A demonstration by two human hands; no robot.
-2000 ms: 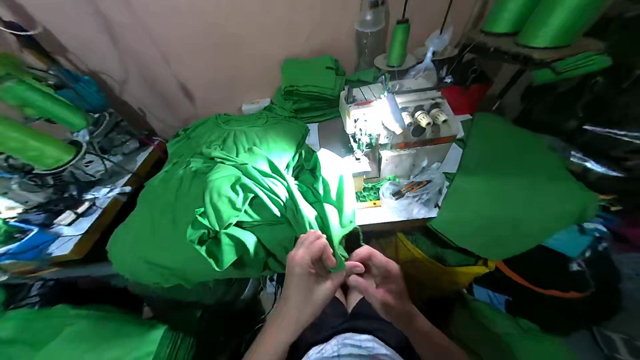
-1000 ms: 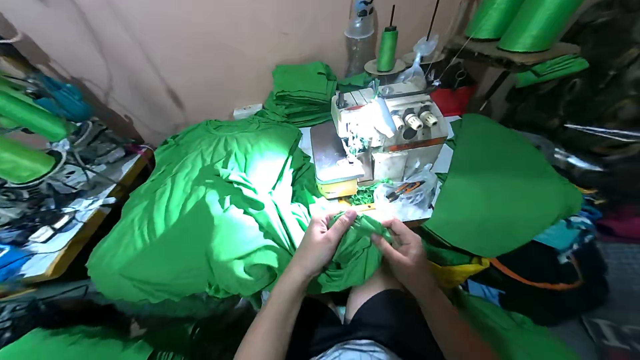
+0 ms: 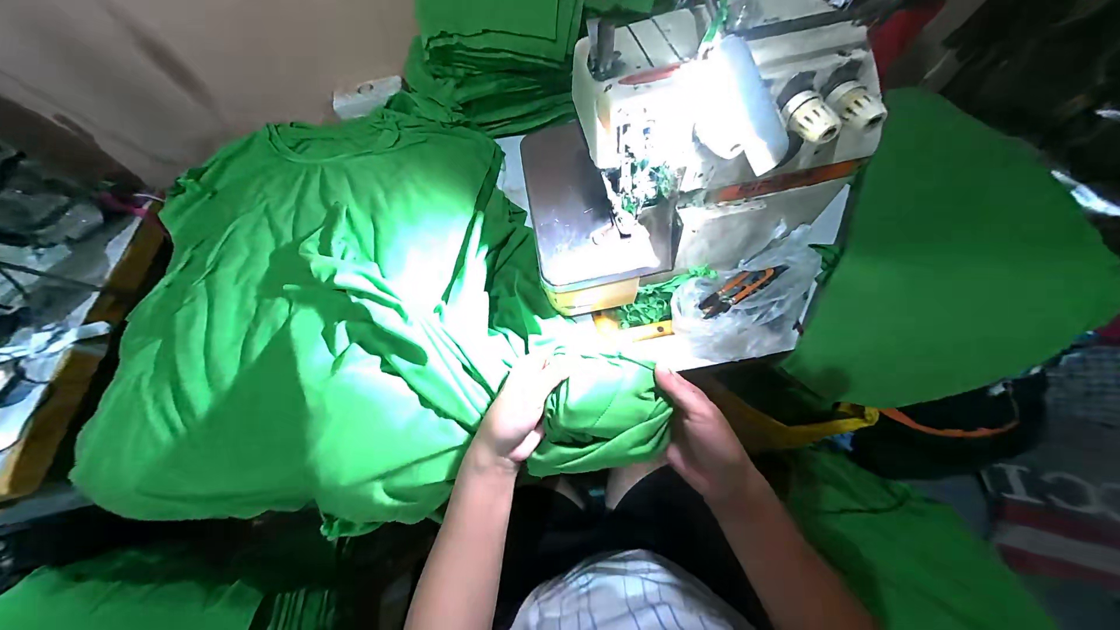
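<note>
Both my hands hold a bunched part of a green knit garment (image 3: pixel 604 407) above my lap, in front of the sewing machine. My left hand (image 3: pixel 518 409) grips its left side, with the fingers partly hidden in cloth. At its right edge, my right hand (image 3: pixel 704 429) pinches the fabric between thumb and fingers. A seam line runs across the stretched cloth between them. To the left a large heap of green T-shirts (image 3: pixel 289 350) spreads over the table, and the held cloth seems to join it. Bright light falls on the overlock sewing machine (image 3: pixel 726 131) just beyond my hands.
Orange-handled thread snips (image 3: pixel 742 290) lie on a clear plastic bag (image 3: pixel 752 324) at the table's front edge, beside green fabric scraps (image 3: pixel 656 302). Folded green cloth (image 3: pixel 499 52) is stacked behind. A green panel (image 3: pixel 962 262) hangs at the right. Another worktable (image 3: pixel 66 385) stands at far left.
The cloth between my hands, bunched low near my lap two seconds ago, is now spread wider, and my hands are farther apart. The view has moved closer to the machine.
</note>
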